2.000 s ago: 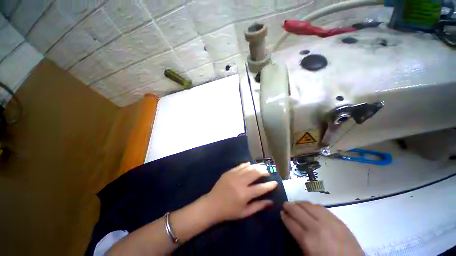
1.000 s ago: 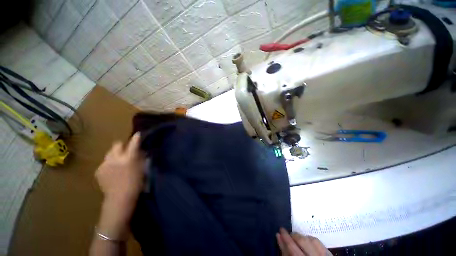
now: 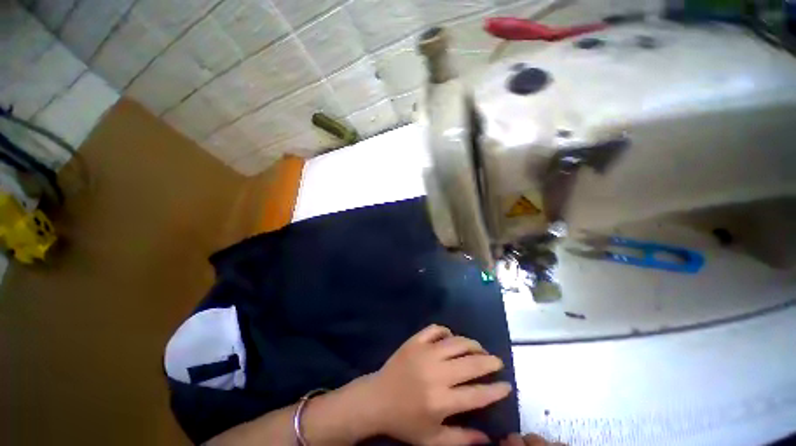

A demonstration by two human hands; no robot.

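Note:
A navy garment piece (image 3: 349, 270) lies on the white machine table, its right edge running under the presser foot and needle (image 3: 489, 275), which are lit greenish. A rounded white patch (image 3: 205, 344) with a dark strip shows at its left. My left hand (image 3: 441, 388), with a bracelet at the wrist, lies flat on the cloth near its right edge, fingers slightly spread. Only the fingertips of my right hand (image 3: 526, 440) show at the bottom edge of the picture, by the cloth's edge; the rest is cut off. The cream-white sewing machine head (image 3: 628, 113) is blurred.
Blue-handled thread snips (image 3: 655, 256) lie on the machine bed right of the needle. A red-handled tool (image 3: 524, 30) lies on the machine top. A brown cardboard panel (image 3: 131, 261) and a yellow plug (image 3: 26, 231) are at the left. White brick-patterned wall (image 3: 253, 70) stands behind.
My left hand has moved from the cloth's far left side to its right edge. The cloth now lies flatter, with the white patch showing. My right hand is now mostly out of the picture.

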